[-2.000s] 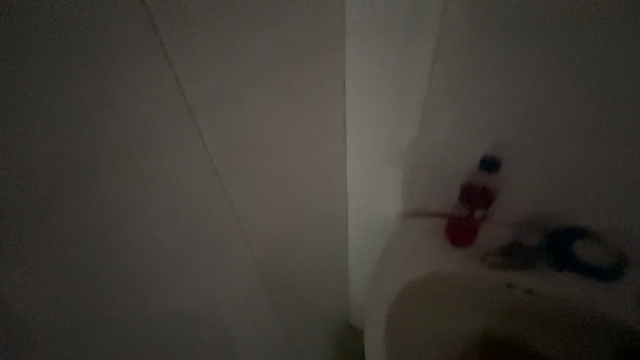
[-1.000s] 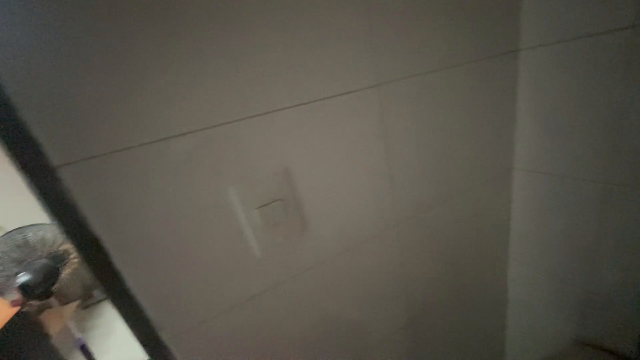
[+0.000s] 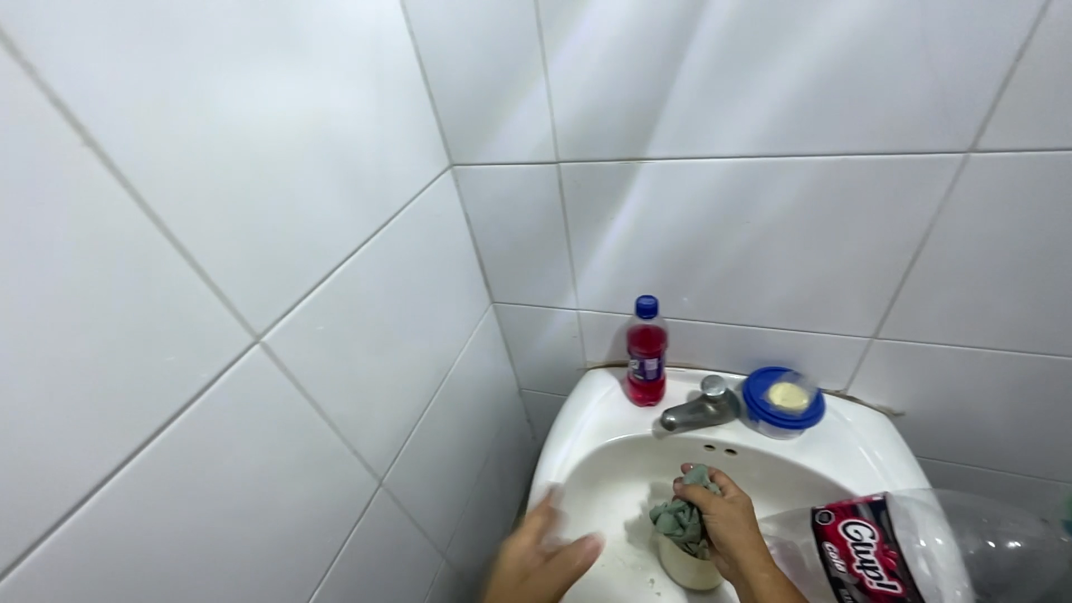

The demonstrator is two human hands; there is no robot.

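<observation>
My right hand (image 3: 727, 521) grips a crumpled grey-green cloth (image 3: 680, 521) over the basin of a white sink (image 3: 563, 427). Just under the cloth, a cream-coloured round container (image 3: 688, 571) stands in the basin. My left hand (image 3: 544, 553), blurred, is over the sink's left rim with its fingers apart and nothing in it. Behind the hands, a metal faucet (image 3: 702, 409) is fixed to the sink's back ledge.
A bottle of red liquid with a blue cap (image 3: 646, 352) stands left of the faucet. To its right sits a blue-lidded container (image 3: 766, 410) with a pale soap-like piece on top. A large clear Glup! cola bottle (image 3: 913, 544) lies across the right rim. White tiled walls (image 3: 352, 335) enclose the left and back.
The dark scene is now brightly lit. The view has swung from a wall with a switch to the sink. Both hands and the cloth are now in view.
</observation>
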